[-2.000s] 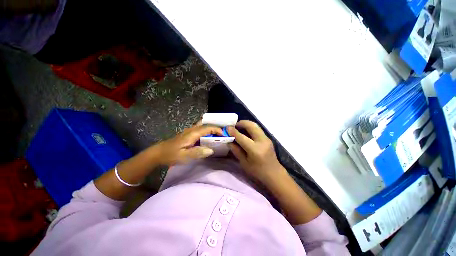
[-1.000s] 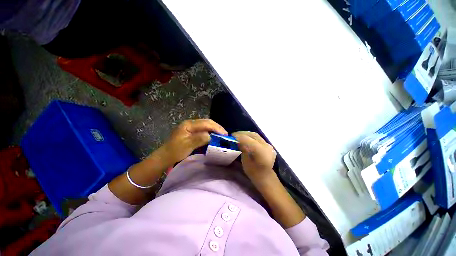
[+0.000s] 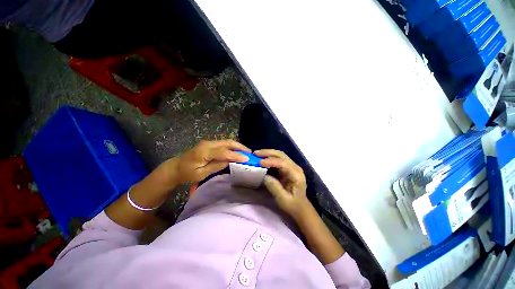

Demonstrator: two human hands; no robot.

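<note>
A small blue and white retail box (image 3: 247,176) is held over my lap, its blue end up and its white face towards me. My left hand (image 3: 208,160) grips it from the left, with fingertips on the blue end. My right hand (image 3: 287,179) grips it from the right, fingers on the blue end and thumb lower on the side. The far side and the inside of the box are hidden.
White bench (image 3: 339,113) at right, with fanned flat cartons (image 3: 452,175) and a blue row of boxes (image 3: 452,39) at its far side. Blue crate (image 3: 84,163) on the littered floor at left. Red stool (image 3: 144,101) beyond it, near a seated person's clothing (image 3: 48,17).
The box's white flap stood raised, then a dark opening showed at its blue end; now fingers of both hands cover that end. The view has shifted slightly.
</note>
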